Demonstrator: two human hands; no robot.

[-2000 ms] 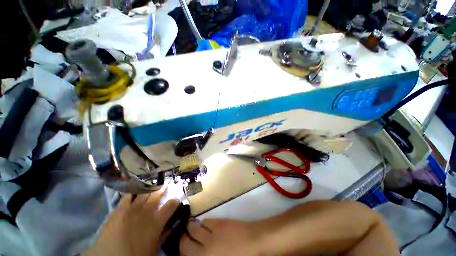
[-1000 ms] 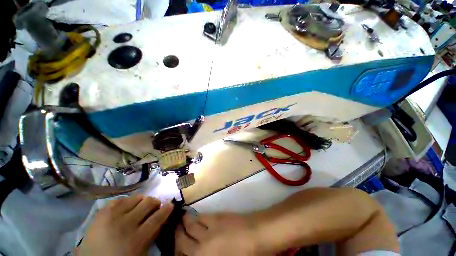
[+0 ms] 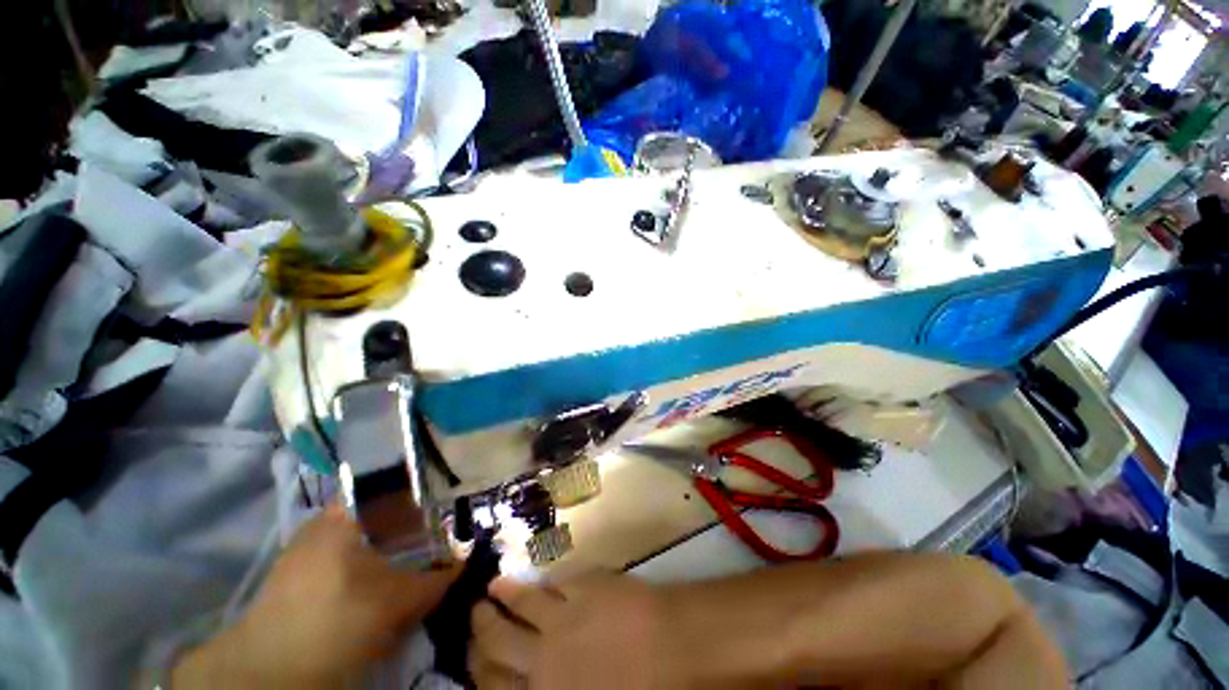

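Observation:
A white and blue sewing machine (image 3: 593,324) stands across the view. A black strip (image 3: 462,607) runs up to its lit needle area (image 3: 506,519). My left hand (image 3: 317,607) lies left of the strip, its fingertips partly hidden behind the shiny metal guard (image 3: 384,465). My right hand (image 3: 559,627) lies on the strip's right side, fingers bent, close to the needle area. Both hands hold the strip down between them. Pale grey cloth (image 3: 148,539) spreads at the left, partly under my left hand.
Red-handled scissors (image 3: 768,496) lie on the bed under the arm, with a black tuft (image 3: 829,429) behind them. An open pale tray (image 3: 1078,418) is at the right. Cut pieces (image 3: 81,310) heap at the left. A blue plastic bag (image 3: 741,74) lies behind the machine.
The view first came nearer to the machine, then drew back. My left hand's fingertips have gone behind the metal guard. My right hand stays beside the strip, near the needle area.

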